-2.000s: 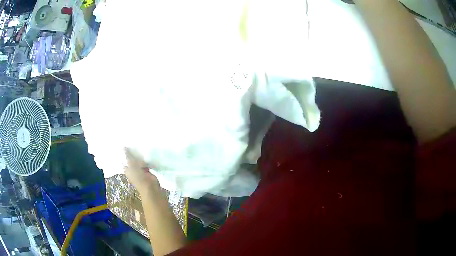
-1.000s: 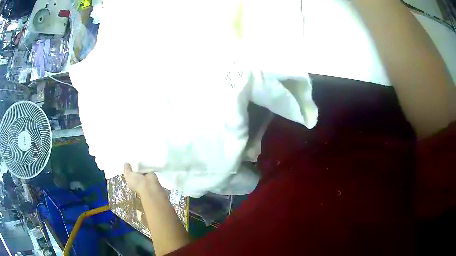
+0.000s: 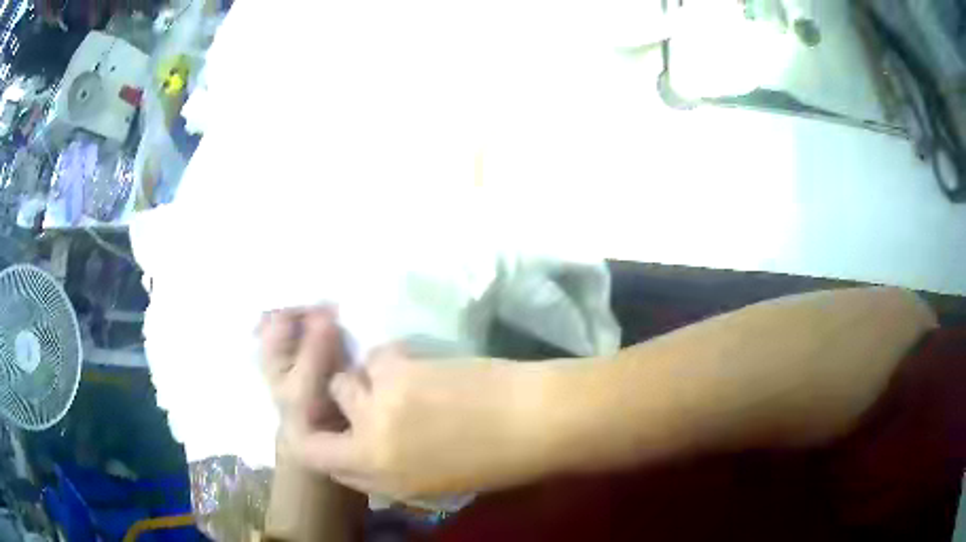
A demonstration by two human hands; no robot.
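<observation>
The white garment piece spreads over the table and hangs at the lower left, strongly overexposed. A folded, tubular part of it lies near the table's front edge. My left hand is at the garment's lower part with its fingers curled. My right hand reaches across from the right, its fingers against or just beside my left hand. Both hands are blurred, and whether either pinches cloth between them cannot be told.
The white table extends right, with part of the machine at the top. Black-handled shears lie at the far right. A fan stands at the left. A yellow bar and blue items are at the lower left.
My right hand has come down from the upper right edge to my left hand. The view has shifted, showing the machine part and shears at the right. My left hand's fingers are more curled.
</observation>
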